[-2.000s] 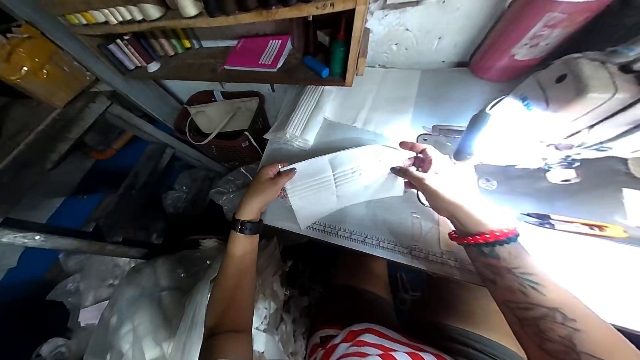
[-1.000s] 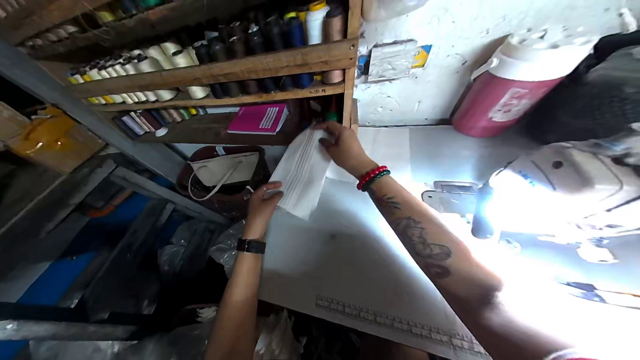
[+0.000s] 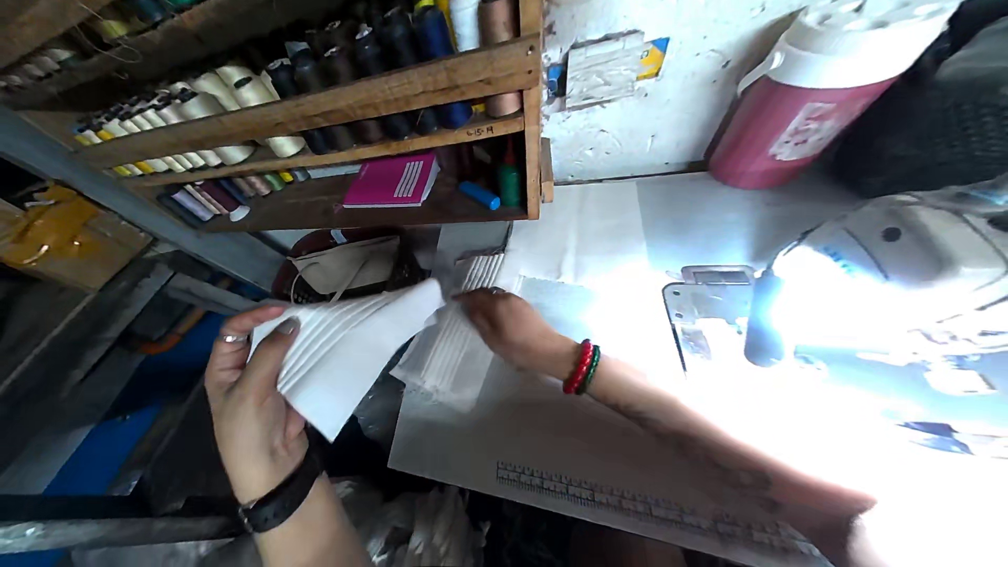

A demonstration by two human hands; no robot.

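Observation:
A white piece of pleated fabric (image 3: 346, 346) is pinched by its left end between the thumb and fingers of my left hand (image 3: 256, 378), out past the table's left edge. My right hand (image 3: 512, 327), with red and green bead bracelets at its wrist, is at a second pleated white piece (image 3: 453, 346) that lies on the table's left part. Its fingertips are near the far end of the held piece; whether they grip either piece I cannot tell.
A lit sewing machine (image 3: 890, 260) stands at the right. A ruler (image 3: 598, 496) lies along the near table edge. Behind are a wooden shelf (image 3: 331, 90) of thread spools and a pink jug (image 3: 795, 118). A basket (image 3: 287, 276) is beside the table.
The pleated fabric, between both hands before, is now out to the left in my left hand. My right hand has come down over the pleated piece on the table.

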